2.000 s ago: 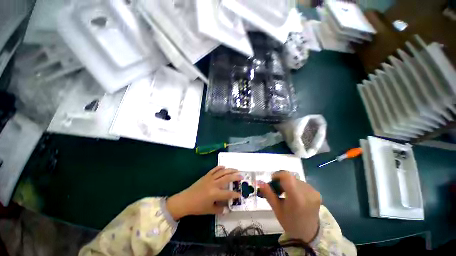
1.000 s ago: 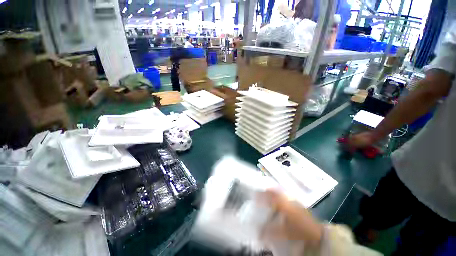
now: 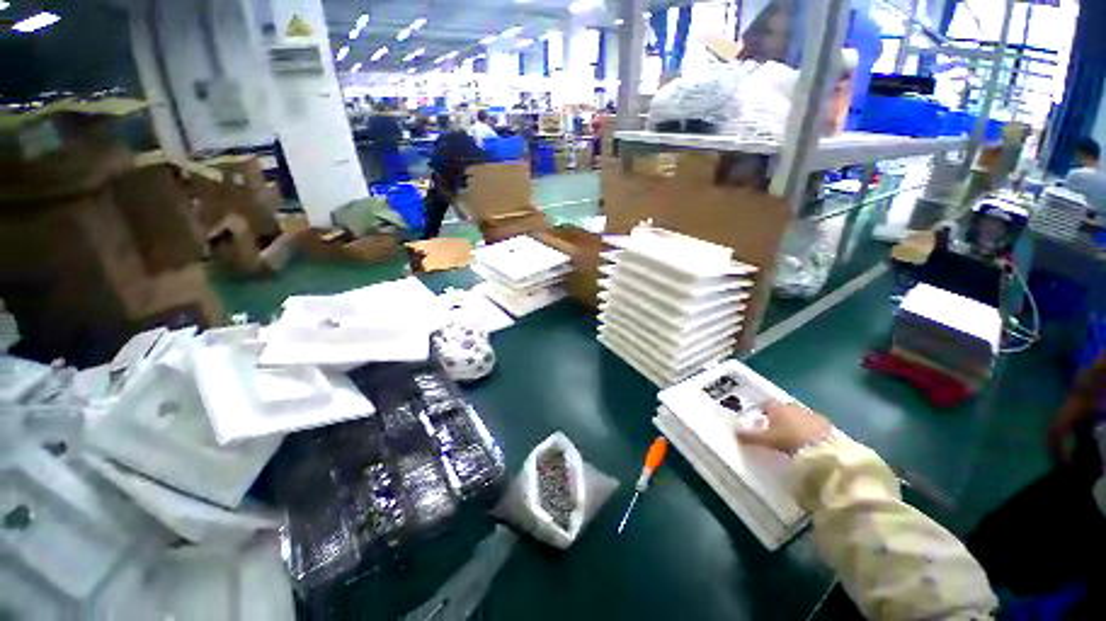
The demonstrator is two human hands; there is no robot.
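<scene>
My right hand (image 3: 788,428) is at the right, its fingers bent over the right side of the top white housing (image 3: 718,415) on a low stack. Dark inserts show at that housing's far end. The hand and the yellow sleeve hide part of it. My left hand is out of the picture. An orange screwdriver (image 3: 643,483) lies left of the stack. An open whitish bag full of small screws (image 3: 557,488) stands further left.
A black-looking parts tray (image 3: 400,467) lies left of the bag, with loose white housings (image 3: 182,425) beside it. A tall stack of white housings (image 3: 673,303) stands behind. A person's arm shows at the right edge.
The view has swung up and right from the bench. My right hand has carried a white housing over to the low stack. The person at the right has moved mostly out of view.
</scene>
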